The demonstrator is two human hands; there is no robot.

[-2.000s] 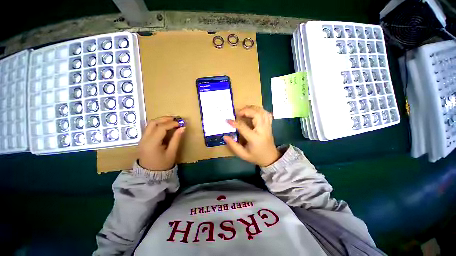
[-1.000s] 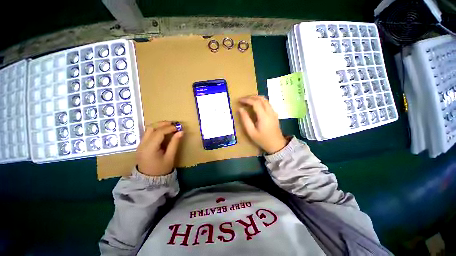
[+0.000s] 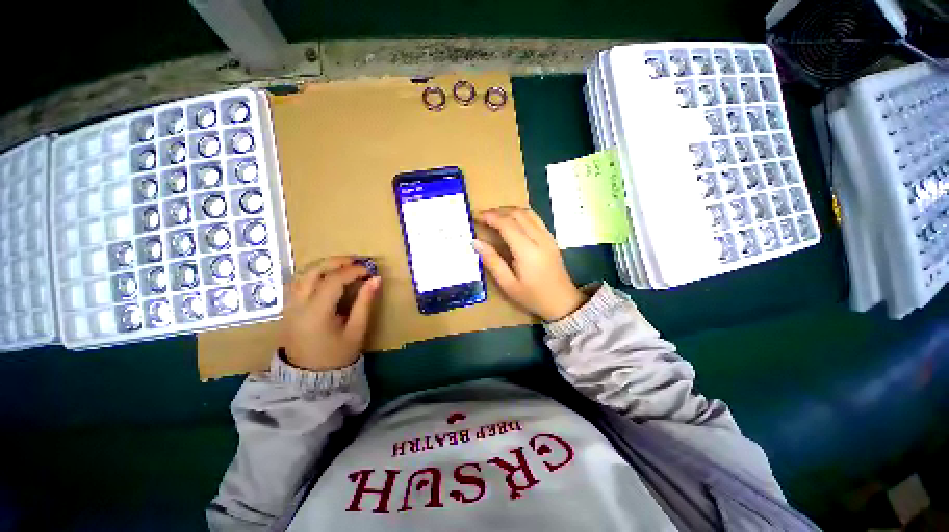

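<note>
My left hand (image 3: 325, 312) holds a small metal ring (image 3: 367, 267) between thumb and fingertips, low over the cardboard. The smartphone (image 3: 438, 241) lies upright in the middle of the cardboard, its white screen lit with a blue top bar. My right hand (image 3: 529, 262) is at the phone's right edge, fingers slightly curled and apart, holding nothing. Three loose rings (image 3: 464, 94) lie near the cardboard's top edge. The left tray (image 3: 96, 237) has rings in its right columns and bare pockets at its left.
The cardboard sheet (image 3: 335, 156) lies on the dark green bench. A right tray stack (image 3: 659, 187) has a yellow-green label (image 3: 588, 200) sticking out. A far-right tray stack (image 3: 879, 208) stands below a black fan (image 3: 832, 44). Another tray (image 3: 23, 244) is far left. A metal rail (image 3: 416, 56) runs behind.
My right hand was over the phone's lower screen, moved right off it, and is now back at its right edge. My left hand still holds the ring. The view has shifted slightly.
</note>
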